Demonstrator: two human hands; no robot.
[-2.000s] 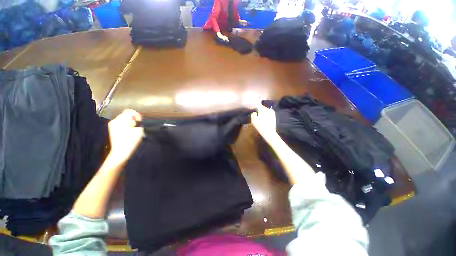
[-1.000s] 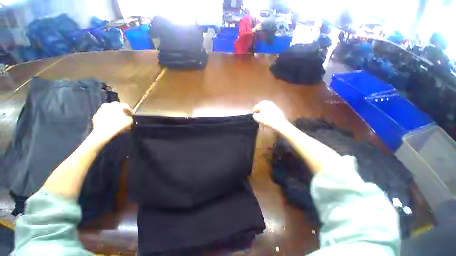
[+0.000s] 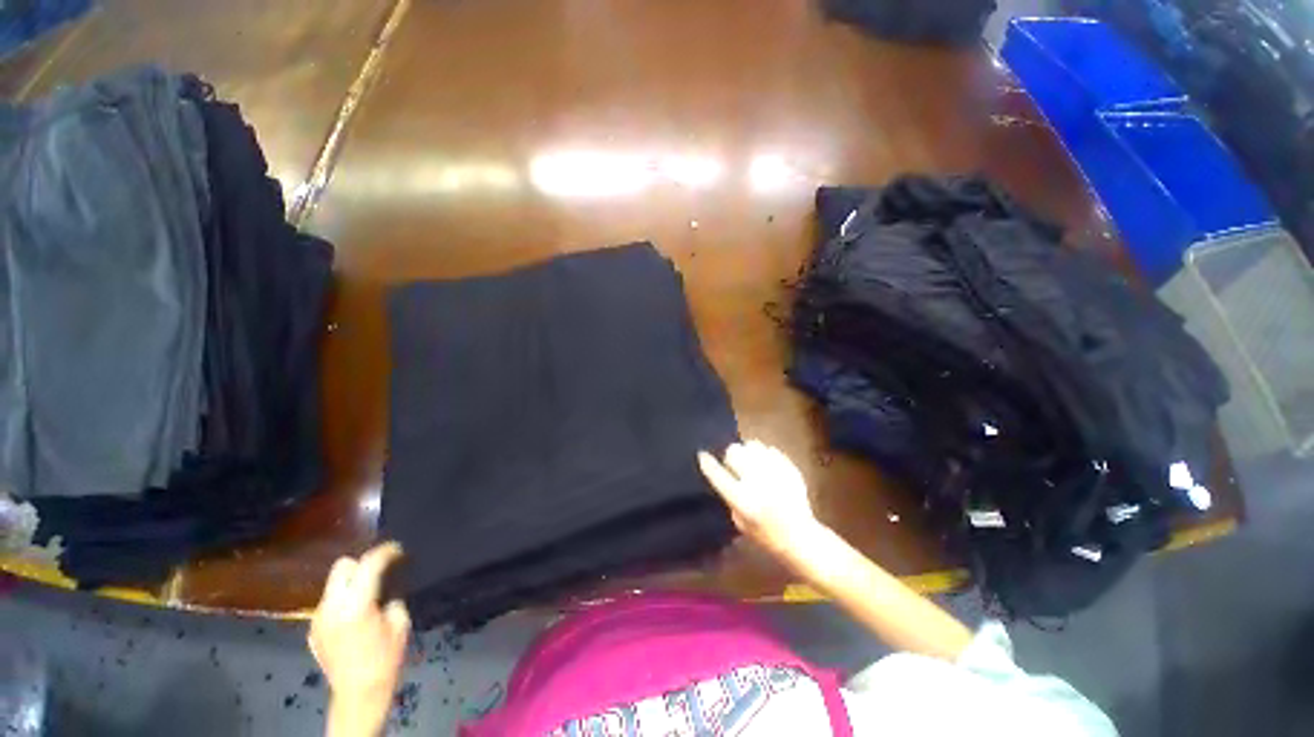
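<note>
The neat stack of black garments lies flat in front of me, its top piece spread smooth, with layered edges showing at the near side. My left hand is at the stack's near left corner, fingers curled; whether it pinches cloth is not clear. My right hand is at the stack's right edge near the front, fingers apart and touching the edge; no cloth shows held in it. The unsorted pile lies rumpled to the right, with small white tags on its near side.
A grey garment lies on the tall left stack. Blue plastic bins and a grey-white bin stand beyond the right table edge. Part of a dark heap shows at the top. The table's yellow edging runs near me.
The black garment that both hands held up by its waistband now lies flat on the stack. Both hands have moved down to the stack's near part. The view has tilted downward.
</note>
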